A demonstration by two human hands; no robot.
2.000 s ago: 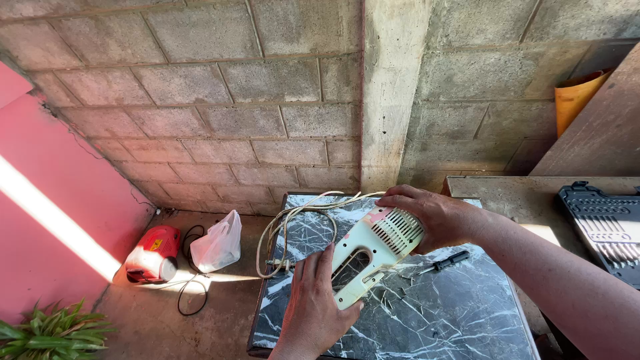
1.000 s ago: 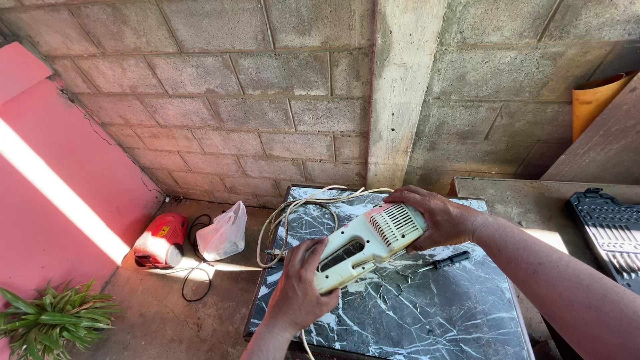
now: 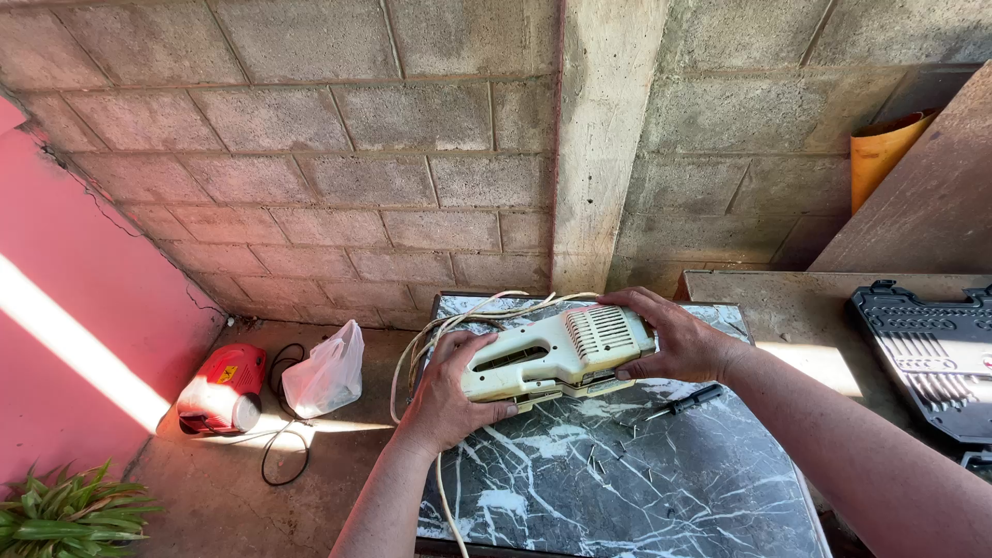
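Observation:
A cream plastic power tool housing [image 3: 554, 349], with a slotted handle and a vented end, is held over the marble-patterned tabletop [image 3: 558, 480]. A gap runs along its lower edge, between the shell halves. My left hand [image 3: 457, 384] grips the handle end, thumb underneath. My right hand [image 3: 674, 333] holds the vented end. A screwdriver with a black handle [image 3: 695, 399] lies on the tabletop below my right hand, and several loose screws [image 3: 597, 461] are scattered near it. A pale power cord [image 3: 418, 341] loops behind my left hand.
On the floor at left are a red corded device [image 3: 225, 387], a white plastic bag [image 3: 325, 376] and a plant [image 3: 74, 508]. At right, an open black tool case [image 3: 930, 356] rests on a ledge [image 3: 775, 310]. A concrete block wall [image 3: 387, 178] stands behind.
Both hands have turned the housing from a steep slant to nearly level. The gap along its lower edge now shows. The screwdriver stays on the tabletop.

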